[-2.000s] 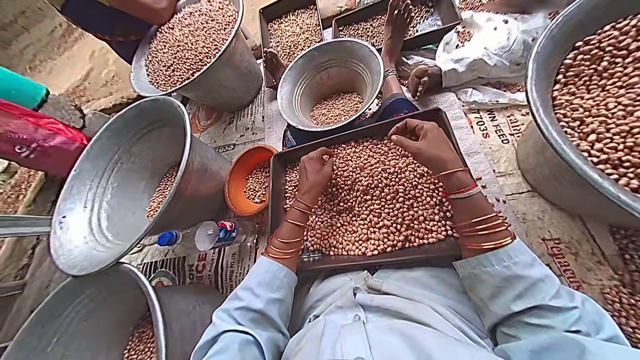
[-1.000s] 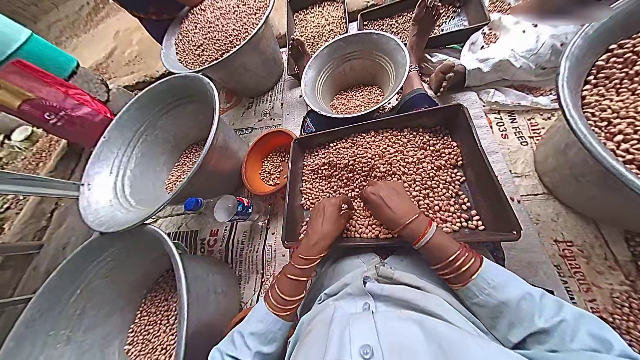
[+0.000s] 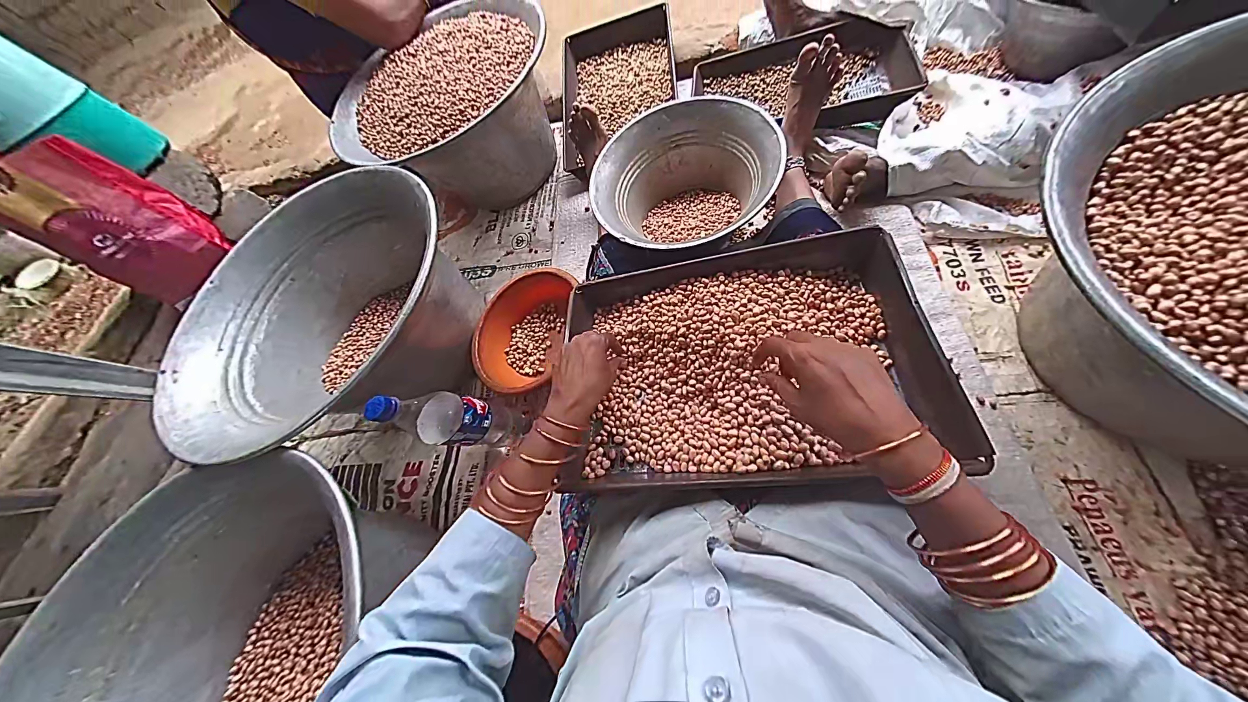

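A dark rectangular metal tray (image 3: pixel 931 366) lies before my lap, its bottom mostly covered by a layer of reddish-brown shelled nuts or beans (image 3: pixel 702 390). My left hand (image 3: pixel 585 370) rests at the tray's left side, fingers curled beside the nuts; whether it pinches any cannot be told. Over the right part of the tray is my right hand (image 3: pixel 829 385), fingers bent and apart above the nuts, with nothing visible in them. An orange plastic bowl (image 3: pixel 492 327) holding some nuts stands against the tray's left edge, close to my left hand.
Large metal tubs with nuts stand at left (image 3: pixel 292 312), lower left (image 3: pixel 341 526), upper left (image 3: pixel 487 146) and right (image 3: pixel 1092 331). Beyond the tray, another metal tub (image 3: pixel 634 166) sits by a person's bare feet (image 3: pixel 814 88). A plastic bottle (image 3: pixel 453 417) lies left. Two trays (image 3: pixel 619 44) are farther back.
My hands, close together near the tray's front edge a second ago, are now apart, the left at the tray's left side and the right farther right.
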